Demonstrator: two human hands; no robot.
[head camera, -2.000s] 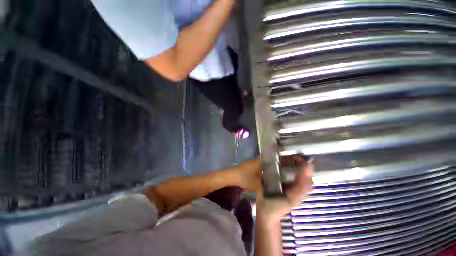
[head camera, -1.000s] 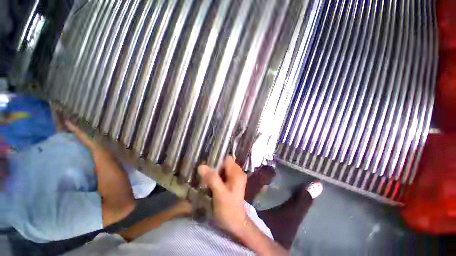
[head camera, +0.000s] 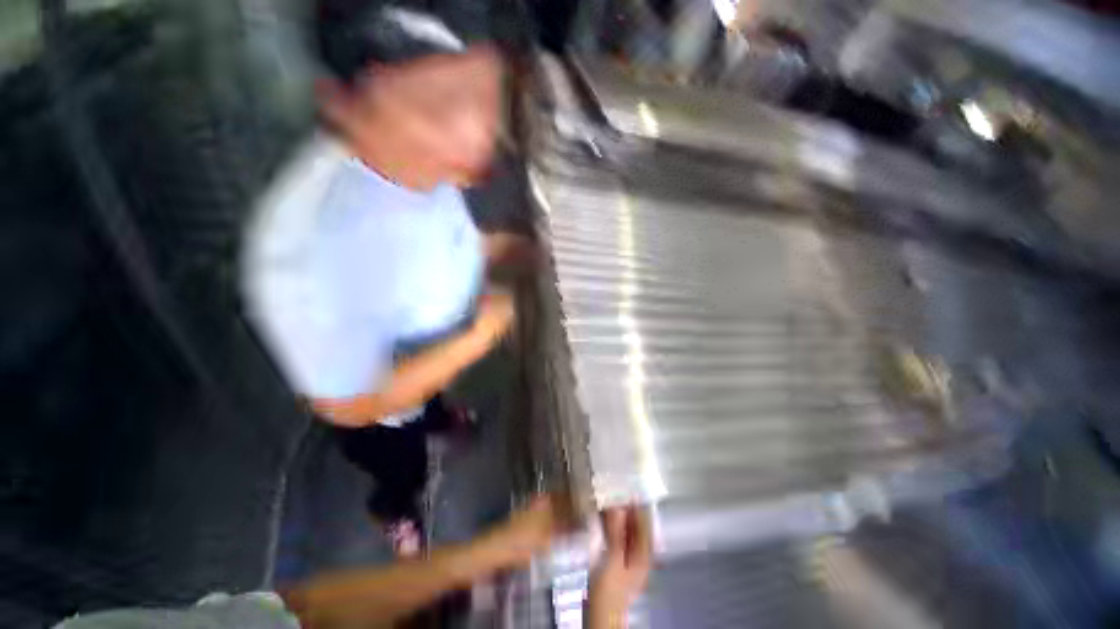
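Note:
The frame is blurred. A long rack trolley (head camera: 725, 356) with rows of shiny parallel bars runs away from me. Its side edge rail (head camera: 565, 393) faces the other person. My left hand (head camera: 547, 526) is at the near end of this rail, its fingers too blurred to make out. My right hand (head camera: 624, 550) is at the rack's near corner, with its fingers bent over the edge.
A person in a light-blue shirt (head camera: 369, 264) and dark cap stands along the rack's left side, forearms at the rail. Dark floor (head camera: 485, 424) shows between person and rack. Blurred cluttered shapes lie beyond the rack and at right.
The view has swung up and round, so the rack now runs away ahead. The other person's head and upper body have come into view. The red material at right is out of sight.

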